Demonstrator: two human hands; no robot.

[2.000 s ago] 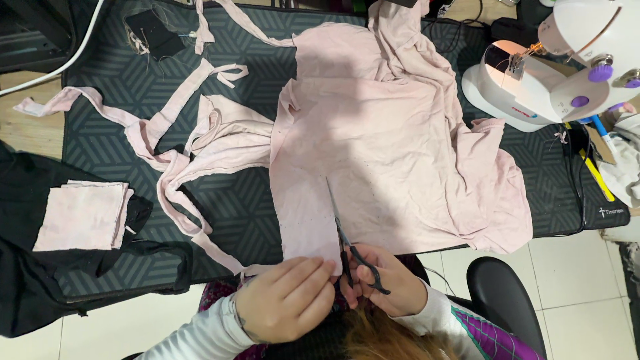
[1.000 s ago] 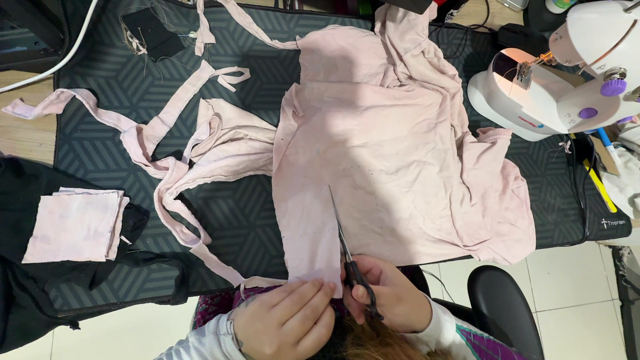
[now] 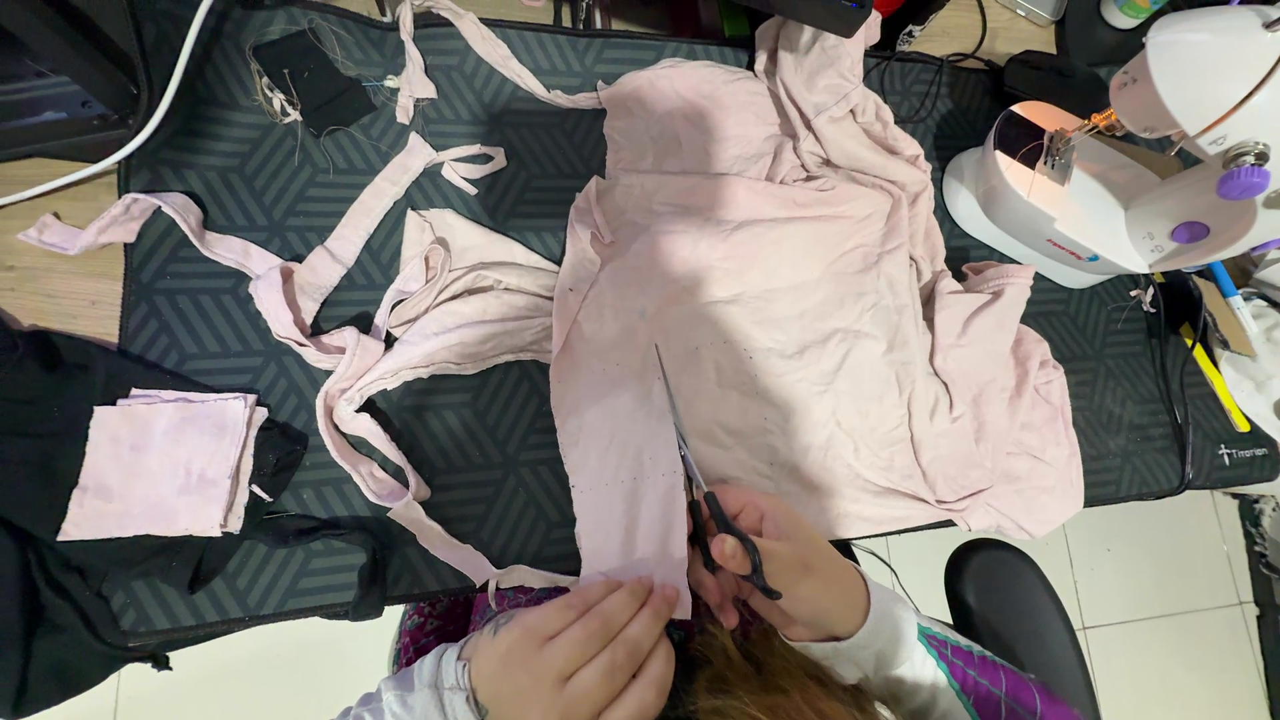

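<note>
Pale pink fabric (image 3: 760,280) lies spread and wrinkled over the dark patterned mat. Along its left side a strip (image 3: 625,480) runs down to the mat's near edge, with rows of small dots across it. My left hand (image 3: 580,650) holds the strip's lower end beneath its fingers. My right hand (image 3: 780,570) has its fingers in the handles of black-handled scissors (image 3: 697,470), whose blades point up and left along the strip's right edge. The blades look nearly closed. How far the fabric is cut above them is unclear.
A white sewing machine (image 3: 1120,200) stands at the right. Long pink fabric strips (image 3: 340,350) lie left of the cloth, near a black pincushion-like pad (image 3: 310,80) with threads. Stacked pink squares (image 3: 160,465) rest on black cloth (image 3: 40,400). A yellow cutter-like tool (image 3: 1215,380) lies far right.
The scissor blades, somewhat apart at the handles two seconds ago, show small changes of angle in my right hand. My left hand stays at the strip's lower end.
</note>
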